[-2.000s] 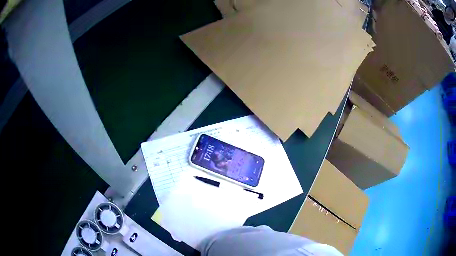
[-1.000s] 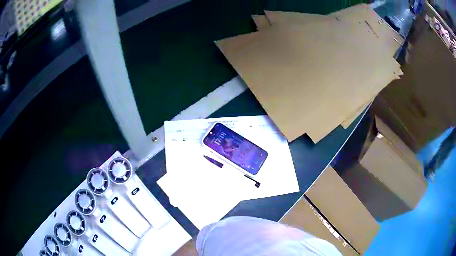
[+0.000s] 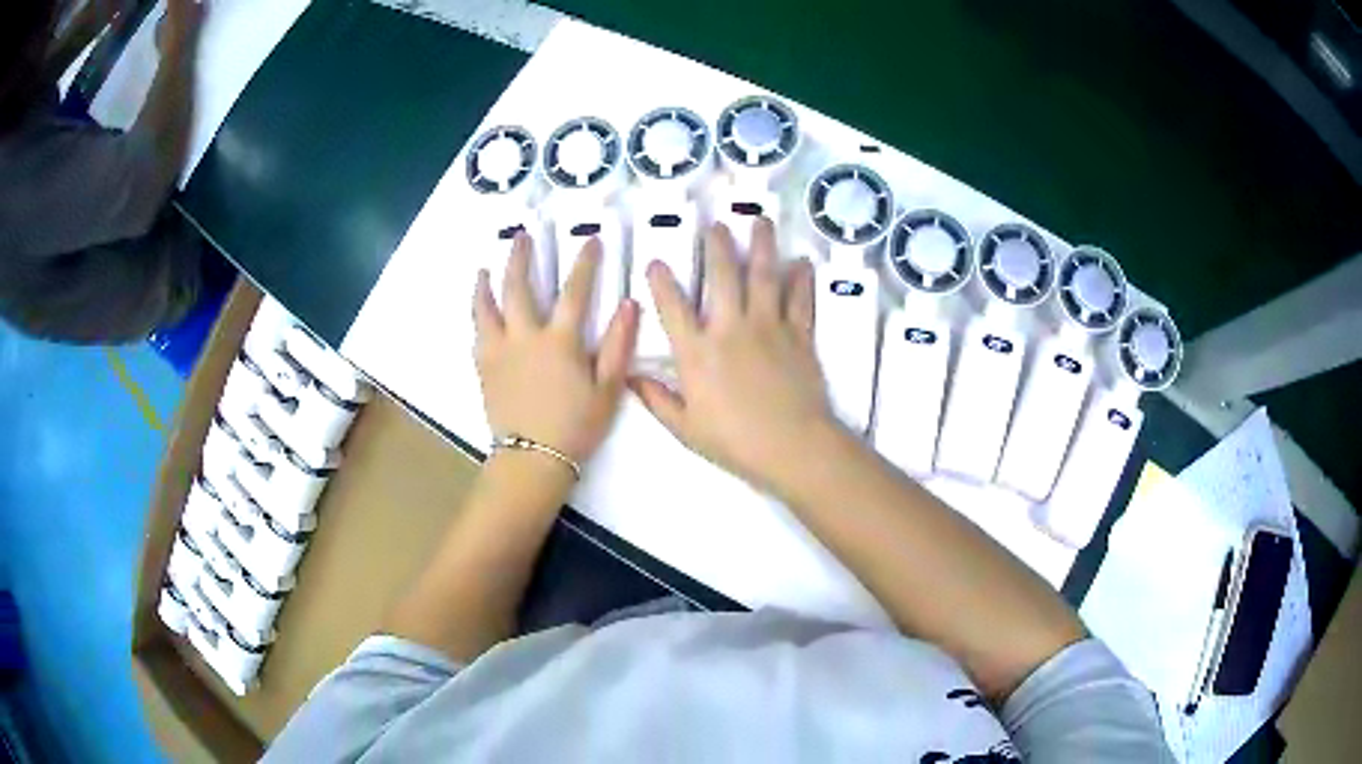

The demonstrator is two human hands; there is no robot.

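A row of several white handheld fans [image 3: 914,391] lies on a large white sheet [image 3: 411,321], grey-ringed round heads away from me, flat handles towards me. Most handles show a small dark oval. My left hand [image 3: 550,351] lies palm down with fingers spread over the handles of the leftmost fans. My right hand [image 3: 744,351] lies palm down, fingers spread, over handles just right of it. The fingertips rest at the upper handles, below the heads. Neither hand is closed around a fan. The palms hide the lower handles there.
An open brown carton [image 3: 366,515] beside the bench at the left holds white fans [image 3: 247,523]. Papers [image 3: 1143,597], a smartphone [image 3: 1255,612] and a pen [image 3: 1213,627] lie at the right. Another person [image 3: 90,224] is at upper left. A dark green conveyor [image 3: 956,90] runs beyond the bench.
The view has swung left from the papers and cardboard sheets to the fan row. Both my hands now show on the fans. The phone and papers have shifted to the right edge.
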